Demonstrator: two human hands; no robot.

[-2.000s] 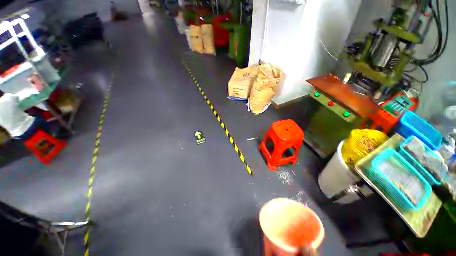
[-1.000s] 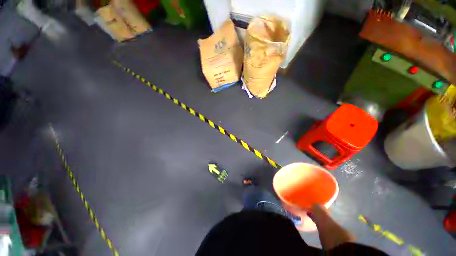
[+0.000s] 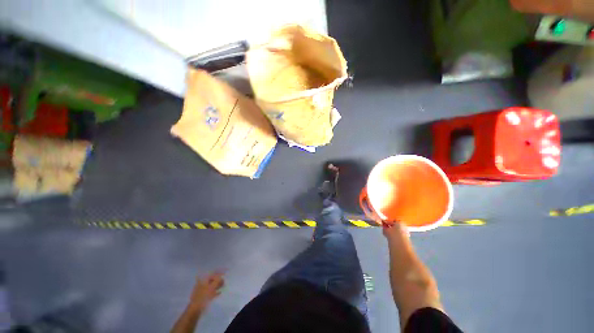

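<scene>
My right hand [image 3: 395,229] grips the near rim of an orange-pink pail [image 3: 413,195], which is held off to the right of my legs with its mouth up. No contents can be made out in it. My left hand [image 3: 209,286] hangs at the lower left, away from everything, blurred, with its fingers somewhat apart and nothing seen in it. Ahead of me an open tan paper sack [image 3: 296,117] stands on the floor with fine tan pellets inside. A second tan sack [image 3: 225,127] with blue print leans beside it on the left.
A red plastic stool [image 3: 531,143] is right of the pail. A white cabinet [image 3: 260,16] stands behind the sacks. The green machine base [image 3: 479,39] is at the upper right. Another tan sack [image 3: 49,168] lies far left. A yellow-black floor line [image 3: 260,224] crosses under me.
The view has turned and come closer to the sacks. The pail has come away from the view's lower edge, still in my right hand. My left hand has come into view.
</scene>
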